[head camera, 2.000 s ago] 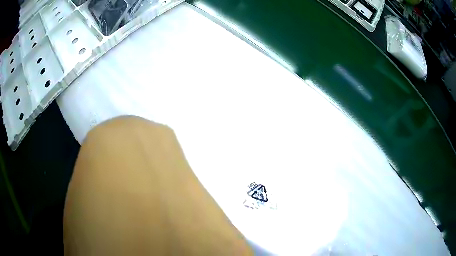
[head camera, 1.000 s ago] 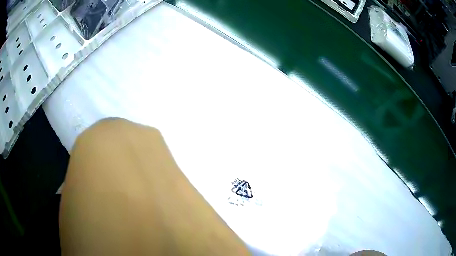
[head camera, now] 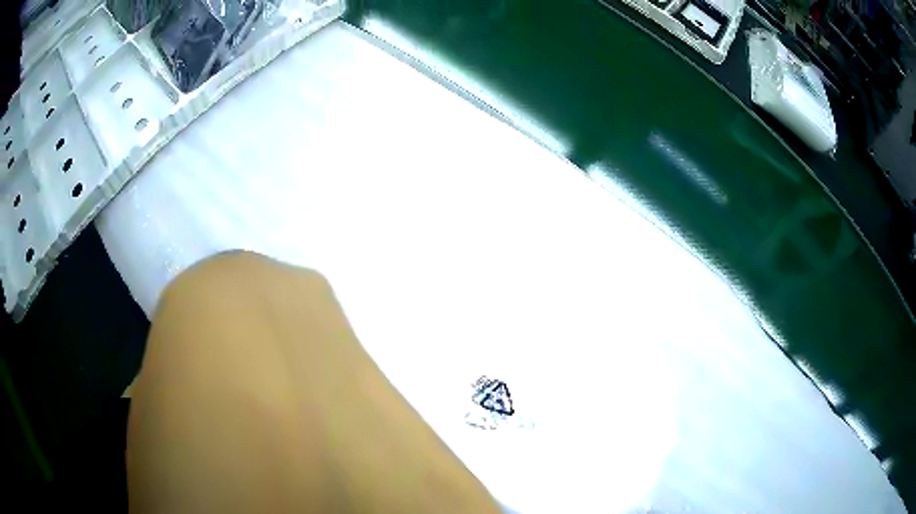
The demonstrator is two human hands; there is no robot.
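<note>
The blurred back of a hand, my left hand by its place (head camera: 271,392), fills the lower left, large and close to the camera. Its fingers are hidden, and I cannot tell whether it holds anything. A clear plastic bag lies flat on the white surface right of it, shown by its small black triangular mark (head camera: 493,398); glare hides the bag's edges. My right hand is not in view.
A white blister tray (head camera: 105,95) at the upper left holds dark frames under shiny film (head camera: 191,45). The white foam sheet (head camera: 201,191) borders the green belt (head camera: 743,221). Beyond the belt are a white slotted tray (head camera: 725,42) and a white wrapped packet (head camera: 793,95).
The view has shifted slightly. The sliver of skin at the bottom right edge one second ago is gone. My left hand keeps nearly the same place and shape.
</note>
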